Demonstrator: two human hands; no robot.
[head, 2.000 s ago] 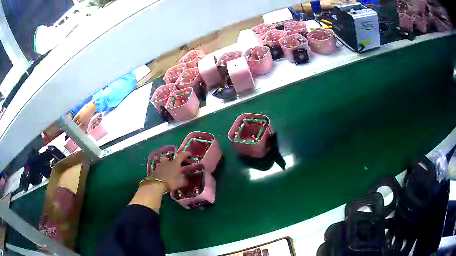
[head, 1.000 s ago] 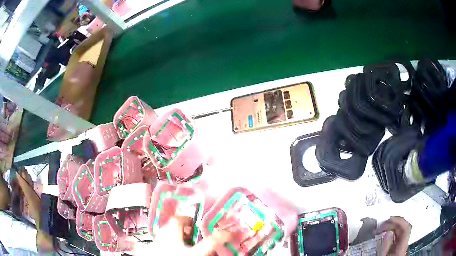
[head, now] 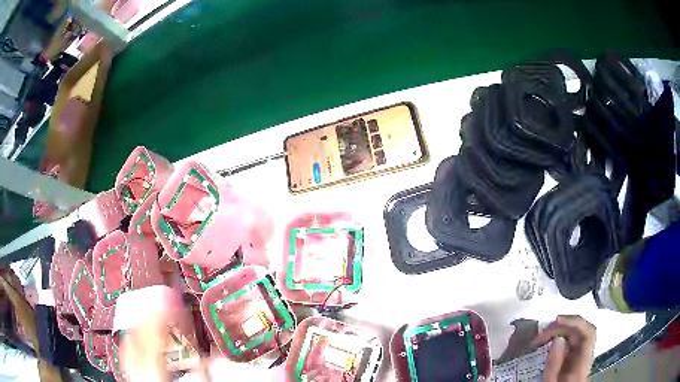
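Note:
Several pink housings with green circuit strips stand open side up at lower left and centre. One upright housing (head: 324,257) shows thin leads and a pale inside. Two nearby (head: 250,313) (head: 335,354) hold small white-and-yellow blocks. A housing with a dark centre (head: 441,357) stands at the bottom. My left hand (head: 168,354) is blurred and overexposed over the lower-left housings; its grip is unclear. My right hand (head: 573,347) is at the bottom right with curled fingers beside a printed white sheet (head: 526,367); whether it grips anything is unclear.
Black frame covers (head: 514,142) lie in overlapping stacks at right. A lit smartphone (head: 358,148) lies behind the housings. A blue screwdriver (head: 652,276) points in from the right edge, its pale nose near a cover stack. The green conveyor (head: 298,52) runs behind, with a brown box (head: 74,127) at left.
The view has shifted, so the phone and covers appear further left. My left hand has moved left over the clustered housings. More separate housings now show around the centre. My right hand remains at bottom right.

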